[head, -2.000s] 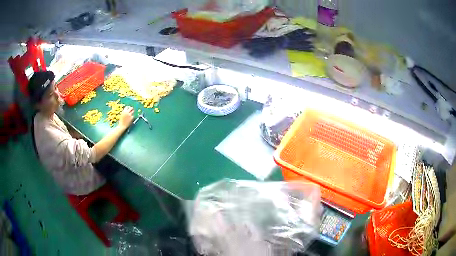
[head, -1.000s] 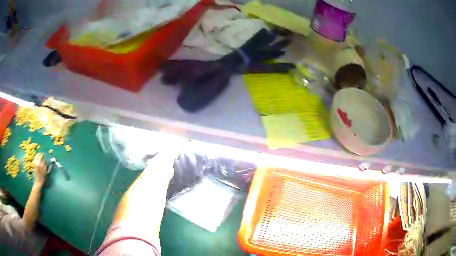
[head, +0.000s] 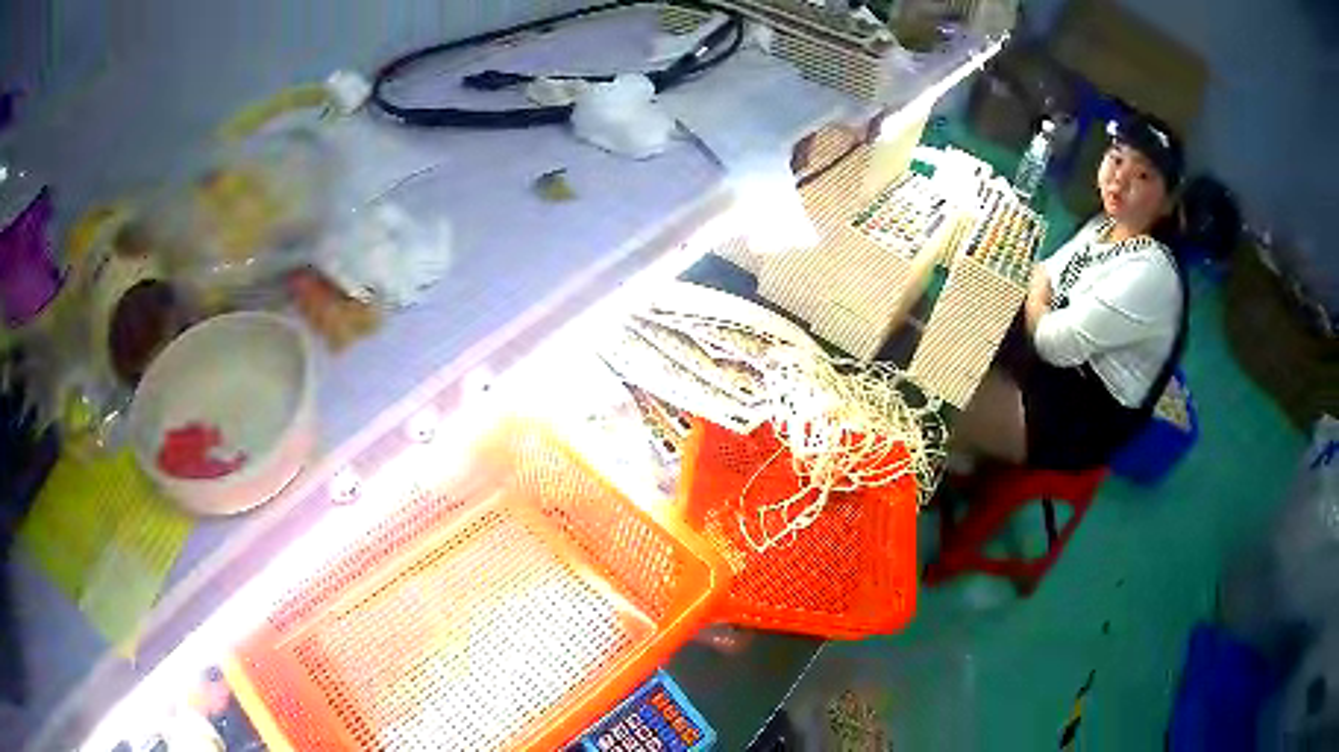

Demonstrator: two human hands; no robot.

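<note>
No hand of mine can be made out. A large orange perforated basket point(head: 507, 624) lies nearest in front of me, tilted in the view. Its mesh floor is bare. The blue-grey scale point(head: 654, 720) with a dark keypad shows partly under its lower right edge. A red-orange basket point(head: 800, 566) stands just to its right, with tangled beige cord-like strips point(head: 844, 426) hanging over it. A small skin-toned patch shows between the two baskets' lower edges, too small to identify.
A shelf point(head: 485, 279) above holds a bowl point(head: 228, 419) with something red, yellow sheets point(head: 96, 529) and a black cable point(head: 565, 110). Cream trays point(head: 955, 338) stand beyond the strips. A person point(head: 1101, 323) sits on a red stool point(head: 1028, 536) at the right.
The view has swung right. The forearm reaching over the table, the seated worker with yellow parts and the clear bag have left the picture. Another seated person and the stacked trays now show.
</note>
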